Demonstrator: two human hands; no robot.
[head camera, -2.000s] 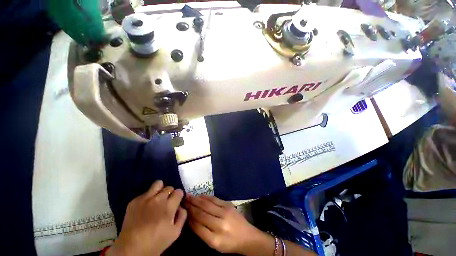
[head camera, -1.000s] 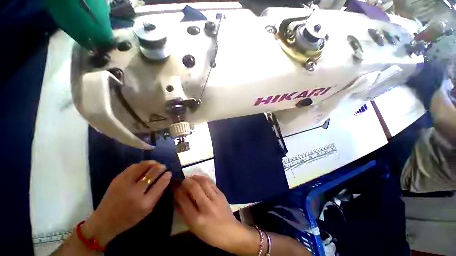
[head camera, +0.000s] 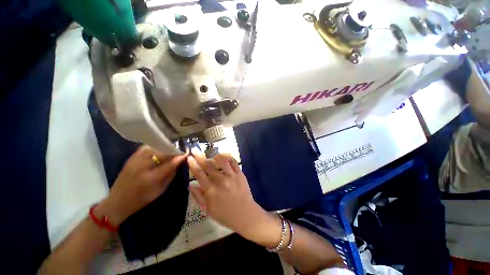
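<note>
A dark navy garment piece (head camera: 153, 223) lies on the white table under the left end of the white sewing head (head camera: 258, 70). My left hand (head camera: 142, 180) pinches its edge just in front of the presser foot (head camera: 192, 144). My right hand (head camera: 220, 188) is beside it, its fingertips at the same edge and touching or nearly touching the left ones. The fingers hide the seam edge and most of the needle area. A small navy panel (head camera: 279, 164) lies flat to the right, under the machine arm.
A blue plastic crate (head camera: 346, 215) with navy cloth and tangled white strips (head camera: 368, 258) is at the lower right. A green cover (head camera: 105, 21) stands at the head's left end. Large navy cloth (head camera: 24, 134) hangs at far left. Another person's arm (head camera: 478, 96) shows at right.
Both hands have moved up, close to the presser foot. The navy piece has advanced under the head, and its curved lower edge now shows on the table. The machine appears lower and further right in view.
</note>
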